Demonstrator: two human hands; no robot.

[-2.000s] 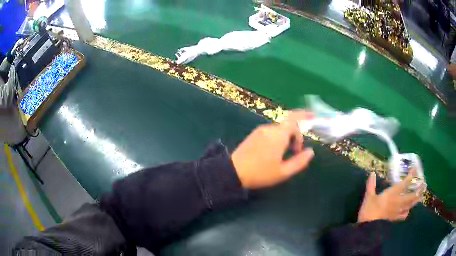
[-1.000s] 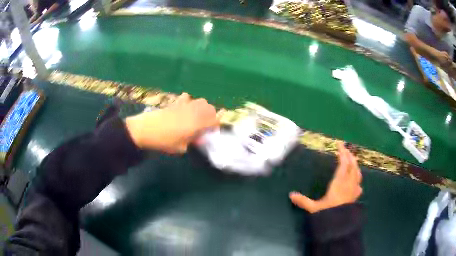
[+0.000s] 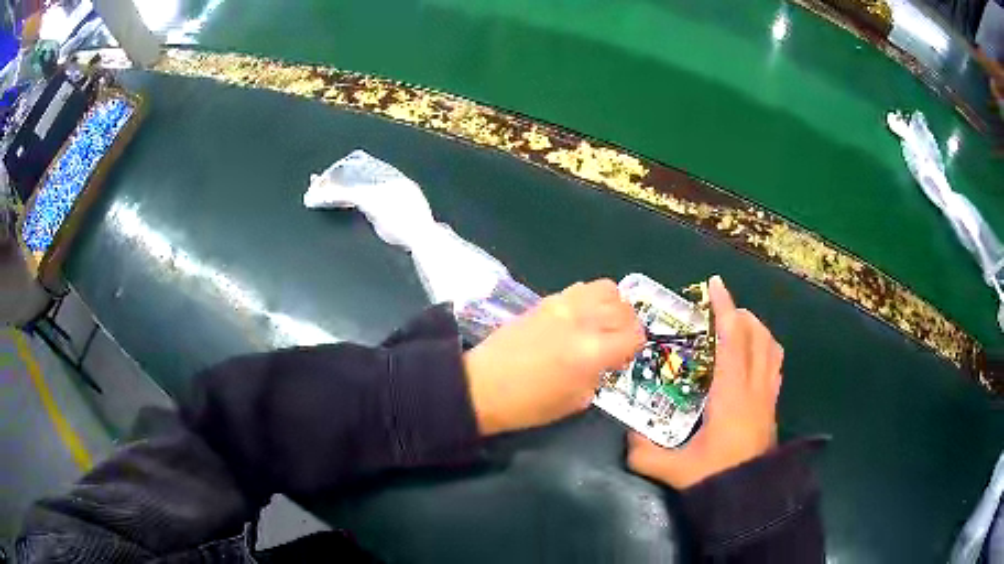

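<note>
The open white housing (image 3: 668, 424) lies on the dark green bench at centre right, showing a green circuit board (image 3: 674, 388), dark wires and a small yellow component (image 3: 673, 364). My right hand (image 3: 732, 402) holds the housing along its right and lower edges. My left hand (image 3: 556, 358) is at its left side with bent fingers over the inner parts; whether they pinch a wire is hidden. A whitish bagged cord (image 3: 424, 237) runs from behind my left hand to the upper left across the bench.
A peeling edge rail (image 3: 595, 163) separates bench and green belt (image 3: 683, 99). Another bagged cord (image 3: 947, 198) lies on the belt at far right. A tray of blue-and-white pieces (image 3: 75, 176) stands at far left. A whitish bag (image 3: 980, 529) shows at the lower right edge.
The housing and bagged cord came from the belt side onto the bench. My right hand now holds the housing; my left hand has moved onto it. The view has shifted.
</note>
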